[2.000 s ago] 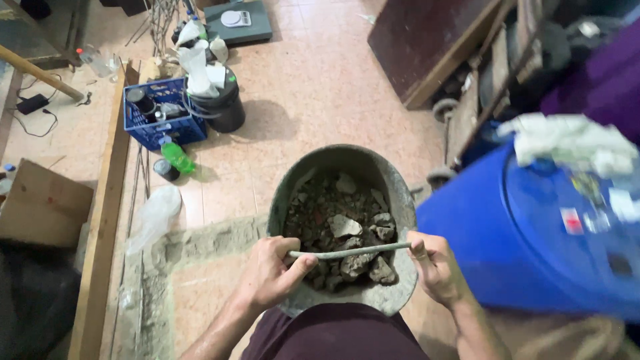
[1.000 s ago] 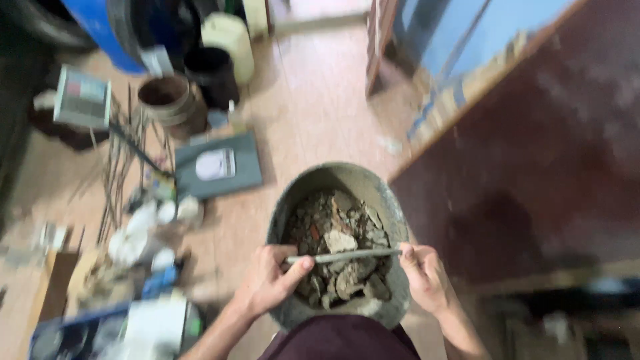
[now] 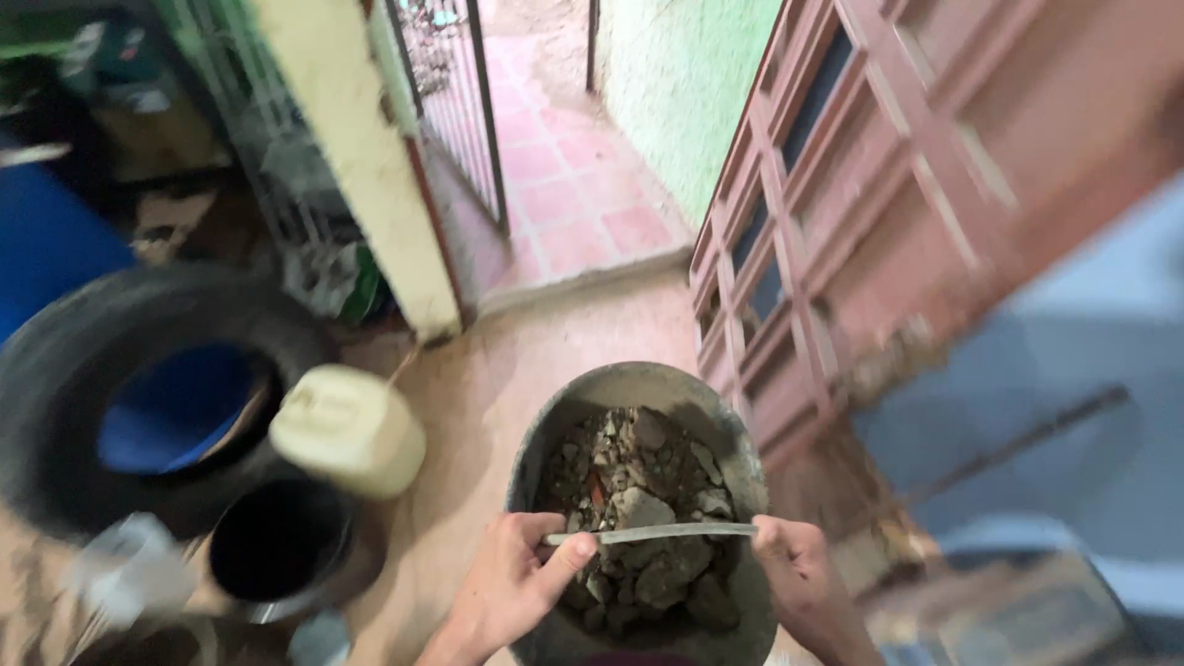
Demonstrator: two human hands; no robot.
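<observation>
A dusty bucket [image 3: 731,421] stands out at the lower middle of the head view, holding broken rubble [image 3: 647,509], with stones, dirt and a small reddish piece. Across its opening runs a thin grey handle [image 3: 675,532]. My left hand [image 3: 518,578] grips the handle's left end, thumb lying along it. At the right end, my right hand [image 3: 805,578] has its fingers closed round the handle beside the rim. The bucket's bottom is hidden.
Ahead, a doorstep [image 3: 592,277] leads to pink tiles [image 3: 564,185] beside a barred metal gate [image 3: 472,111]. A reddish panelled door [image 3: 832,213] flanks the right. Leftward are a tyre [image 3: 46,407], a pale plastic jerrycan [image 3: 351,430] and a black bucket [image 3: 277,541].
The view has swung from the room with the blue crate and scale to the doorway. Both hands have kept hold of the handle, and the bucket has moved along with me.
</observation>
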